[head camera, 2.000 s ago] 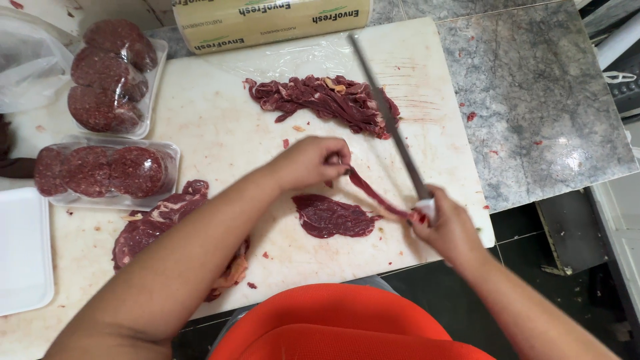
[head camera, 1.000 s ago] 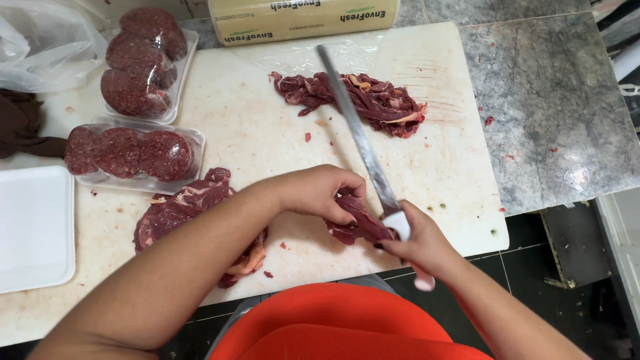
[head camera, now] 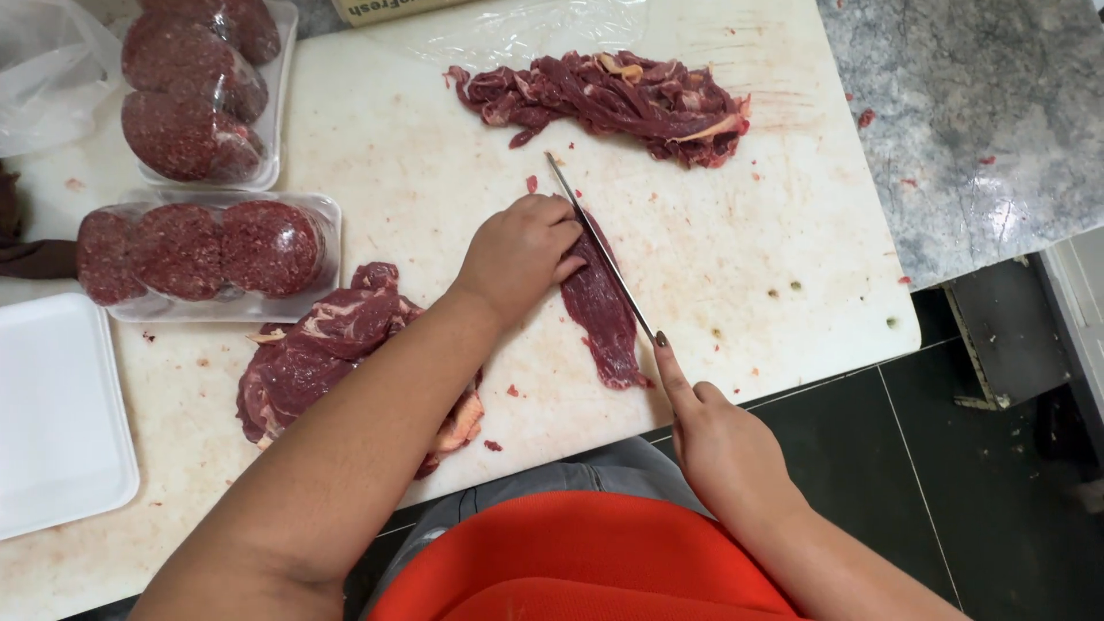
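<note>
A flat slice of raw red meat [head camera: 601,315] lies on the white cutting board [head camera: 414,172]. My left hand [head camera: 523,250] presses on its upper left part with the fingertips. The blade of a long knife [head camera: 612,264] lies along the slice's right side, its tip pointing up and left. My right hand [head camera: 720,431] holds the knife, index finger stretched along the blade's spine; the handle is hidden under the hand. A pile of cut meat strips [head camera: 604,103] rests beyond the knife tip. A larger piece of raw meat [head camera: 345,345] lies partly under my left forearm.
Two wrapped trays of ground-meat patties, one upper [head camera: 198,95] and one lower [head camera: 207,254], stand at the left. Below them is a white foam tray [head camera: 60,423]. Clear plastic film [head camera: 552,30] and a printed box [head camera: 388,7] lie at the back. Grey countertop [head camera: 966,129] adjoins the board's right side.
The meat, lifted between both hands one second ago, now lies flat on the board. The knife, upright-angled over the board before, has come down onto the slice. The view has shifted.
</note>
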